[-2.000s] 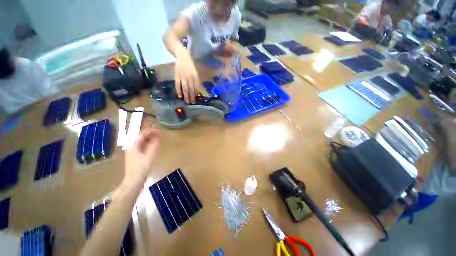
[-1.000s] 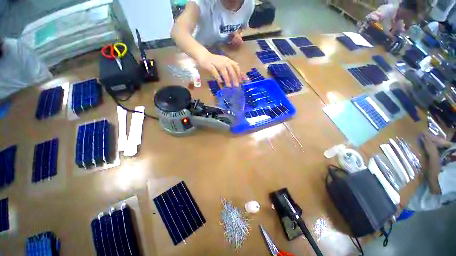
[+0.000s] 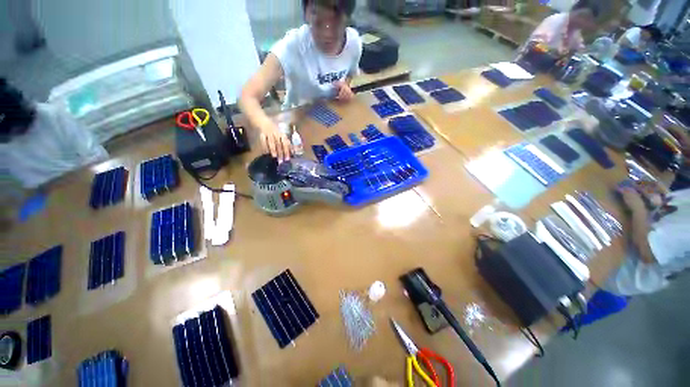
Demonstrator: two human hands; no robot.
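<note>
A dark solar cell with pale lines (image 3: 285, 308) lies flat in front of me. Part of another blue cell (image 3: 335, 377) shows at the bottom edge. Beside it a small skin-coloured patch, probably my right hand (image 3: 377, 382), is almost wholly cut off; its grip cannot be told. My left hand is not in view. A heap of cut ribbon pieces (image 3: 355, 319) lies right of the dark cell, with a small white bottle (image 3: 376, 290) at its top. Scissors with yellow and red handles (image 3: 424, 364) lie near the bottom edge.
A stack of cells (image 3: 204, 347) is at lower left. A soldering iron (image 3: 463, 332) lies at its stand (image 3: 425, 304), left of a black box (image 3: 529, 276). Across the table, a person's hand is at the grey tape dispenser (image 3: 271, 198), beside a blue tray (image 3: 386, 193).
My left arm, reaching over the left side two seconds ago, has left the picture. The other person's hand moved from above the tray back to the dispenser. The view has shifted.
</note>
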